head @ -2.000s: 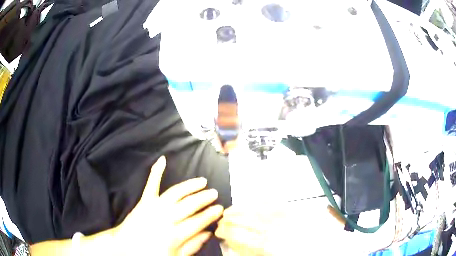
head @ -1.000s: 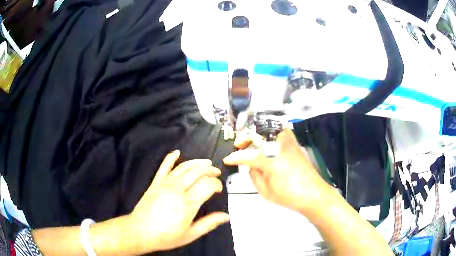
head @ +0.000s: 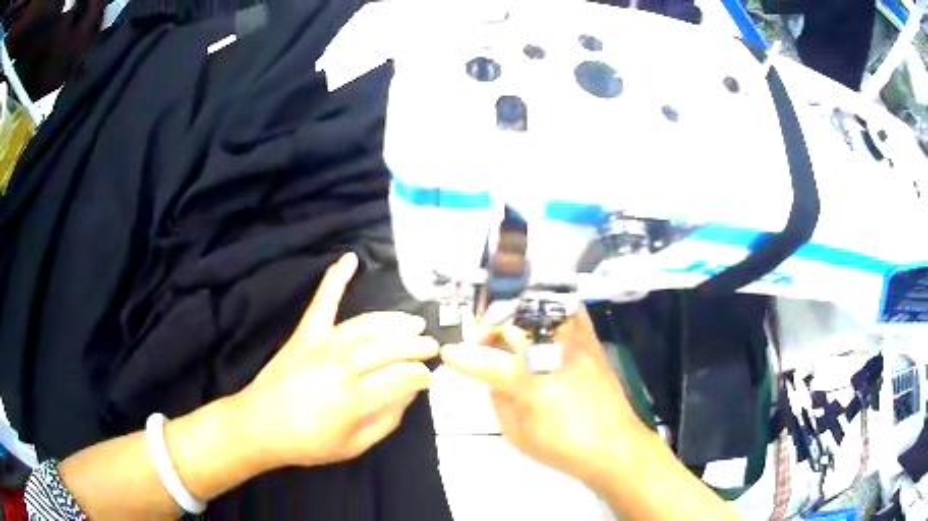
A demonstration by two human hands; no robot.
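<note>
The black garment body lies in folds left of the needle of the white sewing machine head. My left hand rests flat on the cloth, fingers spread and pointing at the needle area, with a white band on the wrist. My right hand is right of the needle, its fingertips at the fabric edge close to the presser foot. Its fingers are partly hidden by the machine's metal parts. I cannot tell whether they pinch the cloth.
A black strap hangs over the machine arm, with a black pouch below it. Black-and-white scraps and a blue plastic piece are at the lower right. The control panel is at the right edge.
My right hand has moved up from the near table edge to the needle area. My left hand has stayed on the cloth, now slightly higher, close to the needle. The camera view has shifted.
</note>
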